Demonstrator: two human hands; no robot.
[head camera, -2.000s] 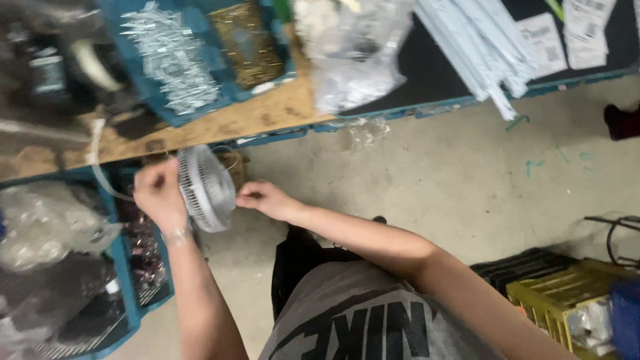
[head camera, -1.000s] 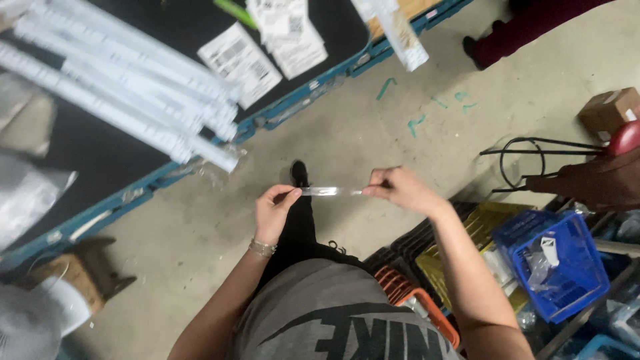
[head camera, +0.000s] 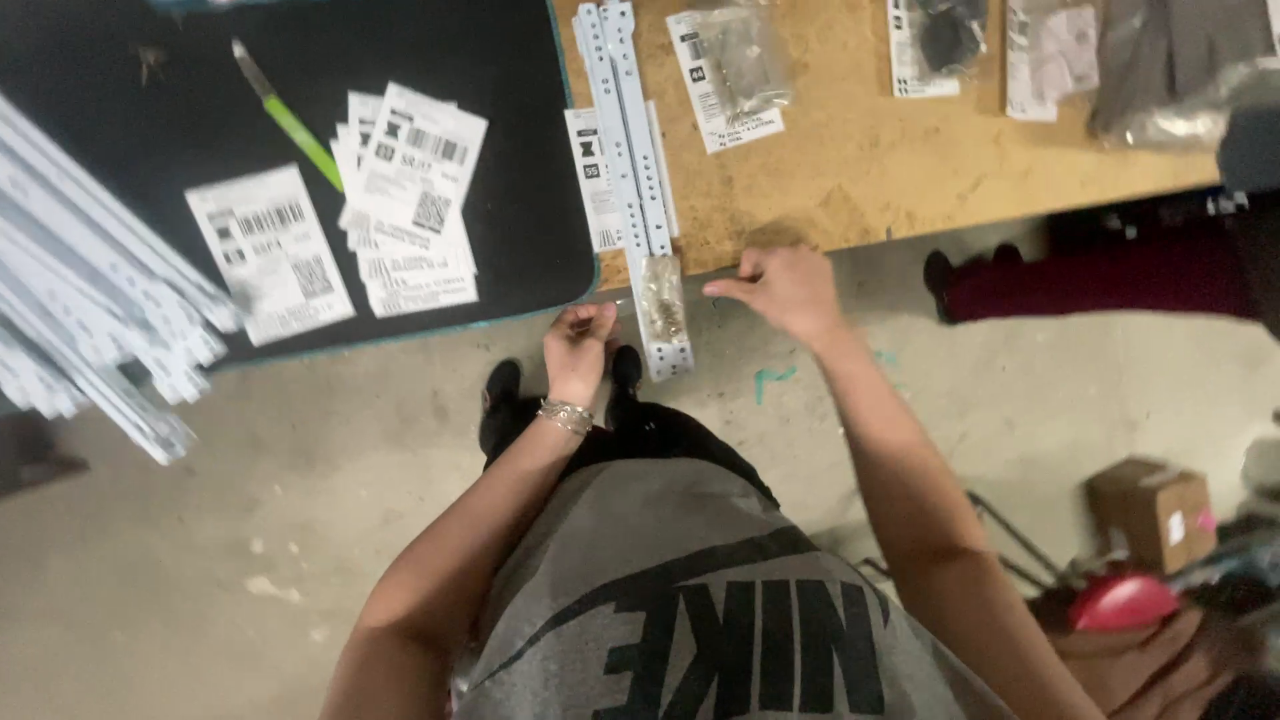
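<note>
A pair of perforated metal drawer slides (head camera: 628, 150) lies across the bench edge, its near end jutting out over the floor. On that end rests a small clear bag of metal hardware (head camera: 663, 300). My left hand (head camera: 580, 345) is just left of the slides, thumb and fingers pinched. To their right is my right hand (head camera: 785, 290), also pinched, thumb pointing at the slides. A thin clear strip, barely visible, seems to stretch between my fingertips beside the bag. Beneath the slides is a printed label (head camera: 594, 180).
Many metal slides (head camera: 90, 270) lie at left on the black mat (head camera: 500, 60), beside printed labels (head camera: 415, 160) and a green-handled knife (head camera: 300, 140). Bagged parts (head camera: 745, 65) sit on the wooden bench (head camera: 850, 150). Another person's leg (head camera: 1100, 285) is at right; a cardboard box (head camera: 1150, 515) stands below.
The view has swung right along the bench. My hands, which held a clear strip stretched over the floor a second ago, are now on either side of the drawer slides.
</note>
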